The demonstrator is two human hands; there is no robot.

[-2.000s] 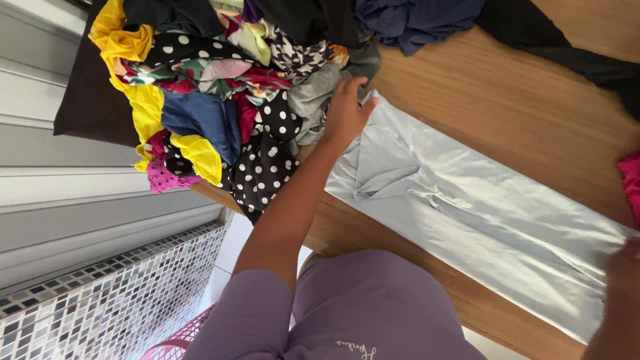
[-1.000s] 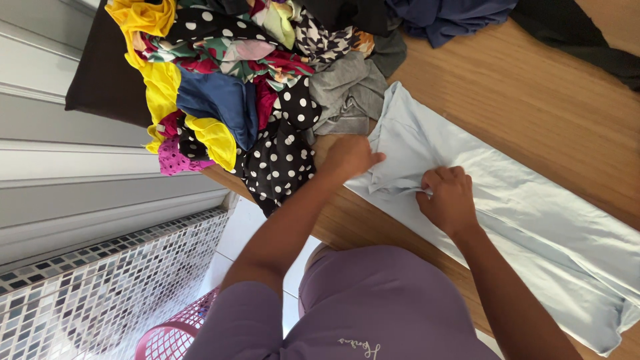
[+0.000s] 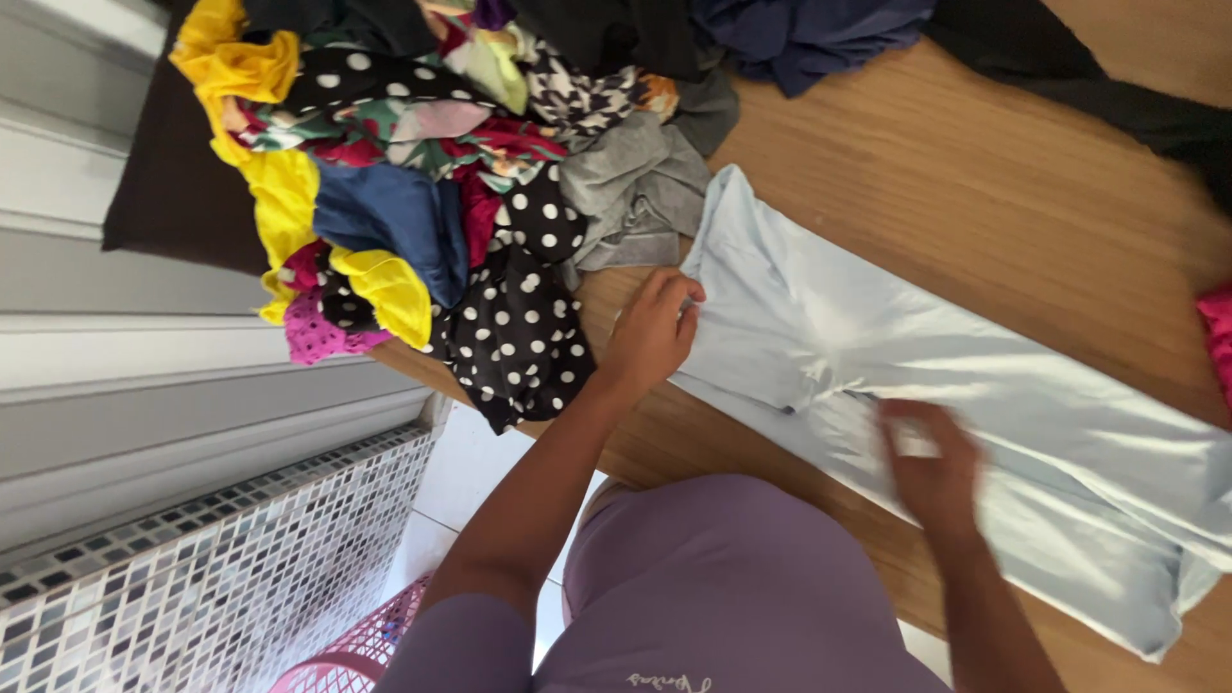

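Note:
A pale blue cloth garment (image 3: 924,356), folded into a long strip, lies slantwise across the wooden table (image 3: 866,144). My left hand (image 3: 654,327) is at its left end, fingers curled at the edge; whether they pinch the fabric cannot be told. Blurred, my right hand (image 3: 929,462) is over the middle of the garment, thumb and fingers apart, with nothing seen between them. Creases gather in the fabric between the two hands. A grey garment (image 3: 640,192) lies just beyond my left hand, beside a black garment with white polka dots (image 3: 520,327).
A heap of mixed clothes, with a yellow garment (image 3: 385,289) and a blue one (image 3: 395,221), covers the table's left end. Dark blue cloth (image 3: 808,38) and black cloth (image 3: 1078,87) lie at the far side, pink cloth (image 3: 1218,332) at the right edge. A pink plastic basket (image 3: 337,664) stands below.
My right hand came in from the far right to the garment's middle, then opened its fingers. My left hand has moved from the garment's far left corner down along its left end.

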